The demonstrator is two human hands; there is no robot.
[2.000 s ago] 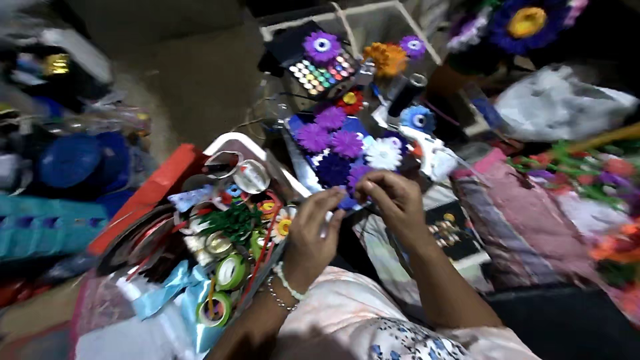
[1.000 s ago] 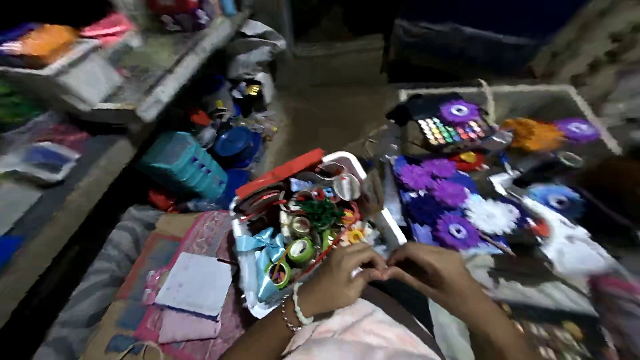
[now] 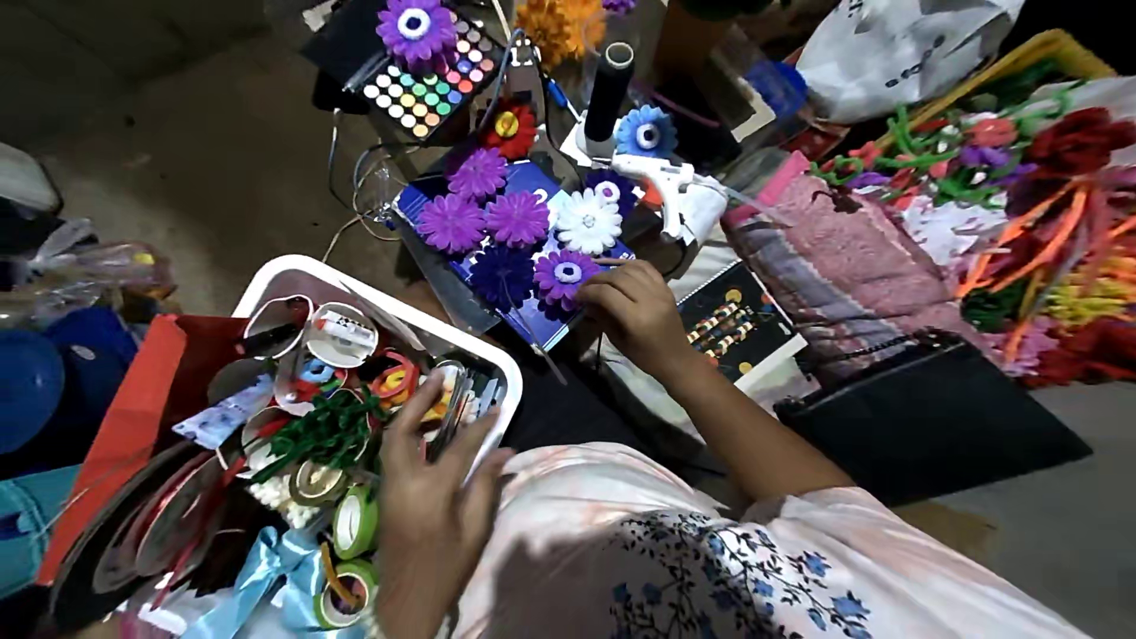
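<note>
My left hand (image 3: 435, 484) is spread over the right side of a white plastic basket (image 3: 444, 330), with nothing seen in its fingers. Below its fingers lie green pipe-cleaner stems (image 3: 330, 432), tape rolls (image 3: 355, 522) and small craft parts. My right hand (image 3: 635, 311) has its fingers drawn together beside a purple flower with a white and blue centre (image 3: 565, 273); a thin stem-like piece shows at its fingertips, but the grip is partly hidden. Several purple flowers (image 3: 516, 218) and a white flower (image 3: 588, 222) lie on a blue sheet (image 3: 541, 330).
A white glue gun (image 3: 670, 182), a black thread spool (image 3: 609, 93) and a colour palette (image 3: 435, 80) are beyond the flowers. To the right lie a beaded card (image 3: 732, 324), a black pouch (image 3: 932, 417) and a pink cloth bundle (image 3: 852, 257). A red panel (image 3: 133, 426) edges the basket.
My hands were close together before; now they are apart, the left over the basket and the right at the flowers. The view has swung between frames.
</note>
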